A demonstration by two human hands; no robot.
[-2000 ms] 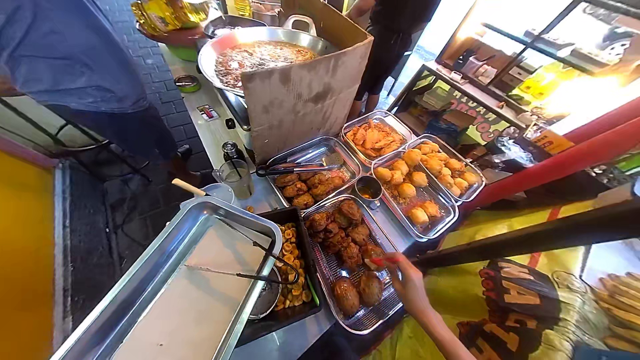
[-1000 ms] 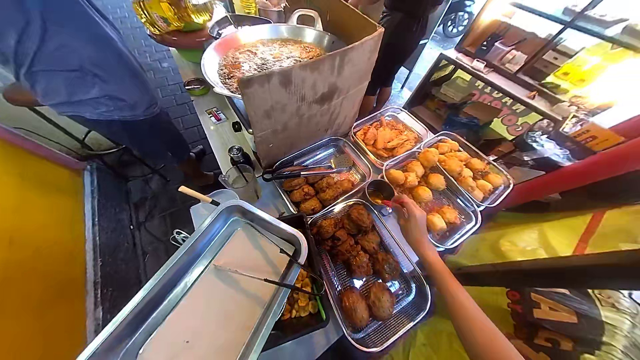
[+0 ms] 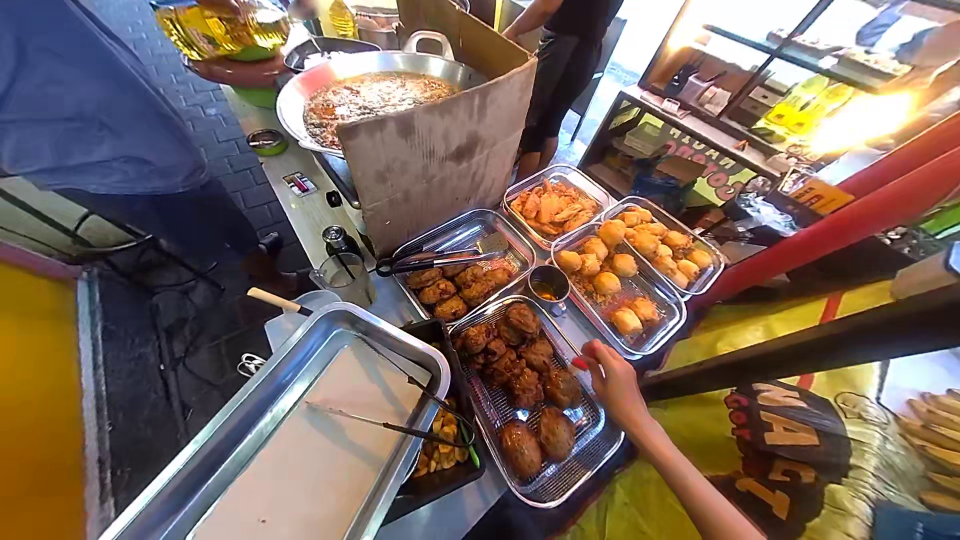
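My right hand (image 3: 615, 381) reaches in from the lower right, over the right edge of a metal mesh-lined tray (image 3: 592, 450) of browned fried pieces. Something small and red shows at its fingertips; whether it is held or a fingernail, I cannot tell. Just above stands a small steel cup (image 3: 549, 286) with sauce in it. Right of the cup is a tray of round golden fritters (image 3: 607, 283). Tongs (image 3: 442, 260) lie across another tray of fried pieces (image 3: 450, 307). My left hand is out of view.
A large metal tray (image 3: 172, 450) with pale liquid or batter fills the lower left, tongs (image 3: 420, 431) across it. Behind a cardboard screen (image 3: 442, 157) stands a wok of bubbling oil (image 3: 375, 97). Two people stand nearby. A dark bar (image 3: 810, 337) crosses at right.
My right hand went from the tray of browned pieces up to the sauce cup, then back down a little toward the tray's right edge. The trays have stayed in place.
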